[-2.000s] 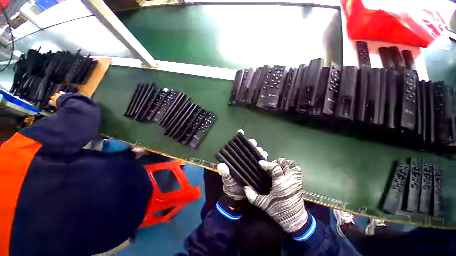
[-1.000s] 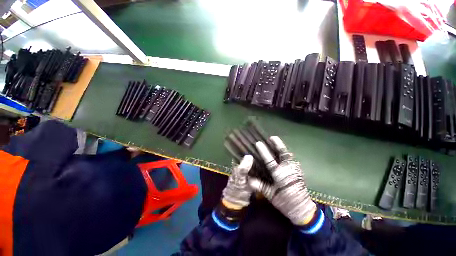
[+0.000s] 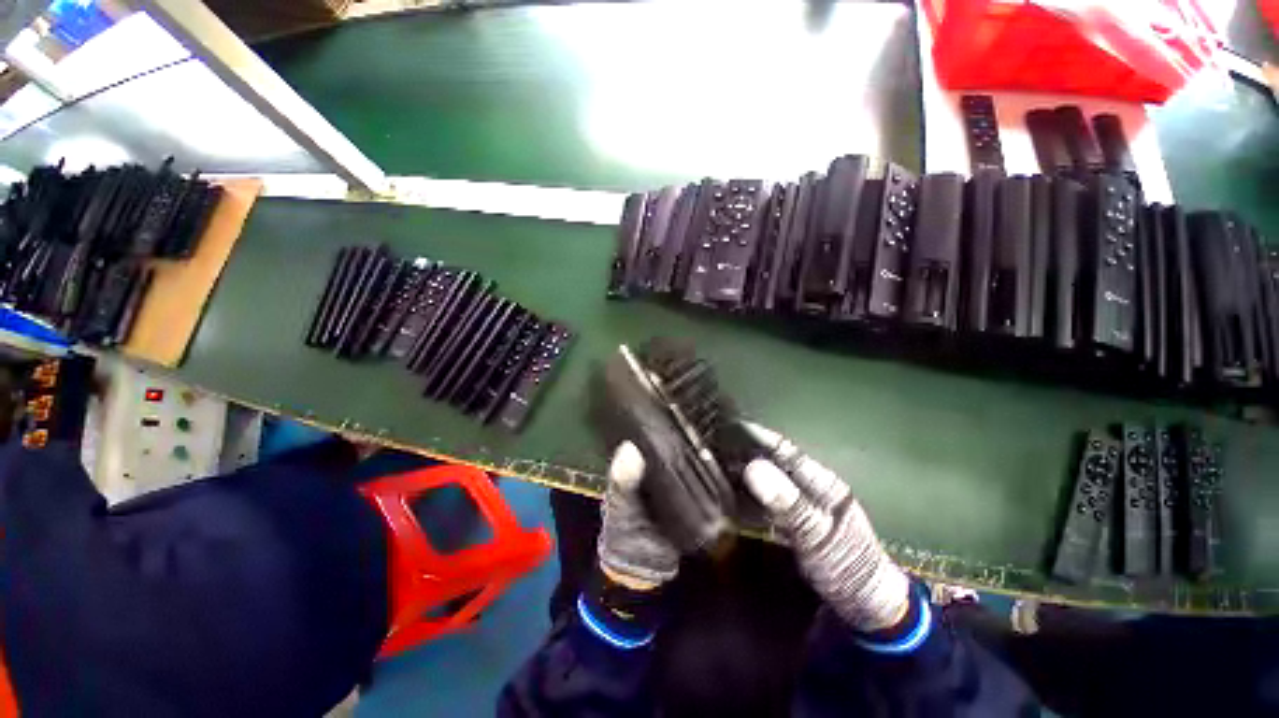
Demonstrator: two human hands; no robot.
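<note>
My left hand (image 3: 638,526) and my right hand (image 3: 830,530), in grey-white knit gloves, hold a handful of black remote controls (image 3: 671,446) between them over the bench's front edge. The handful is blurred; some button faces show, and the remotes are partly fanned. The fingers under it are hidden. A face-up row (image 3: 1139,502) lies at the front right edge. A left-hand row (image 3: 435,330) of overlapping remotes leans on edge. The main pile (image 3: 940,260) forms a long bank across the bench behind my hands.
A red plastic bag (image 3: 1073,49) lies at the far right on a white sheet. A tan board (image 3: 197,281) with another remote pile is at far left. A person in navy (image 3: 197,575) sits at left by a red stool (image 3: 463,547). A metal post rises behind.
The handful, earlier shown as plain long edges, is now turned and spread with buttons showing. The left neighbour's arm has moved off the left pile, uncovering the board and a control box.
</note>
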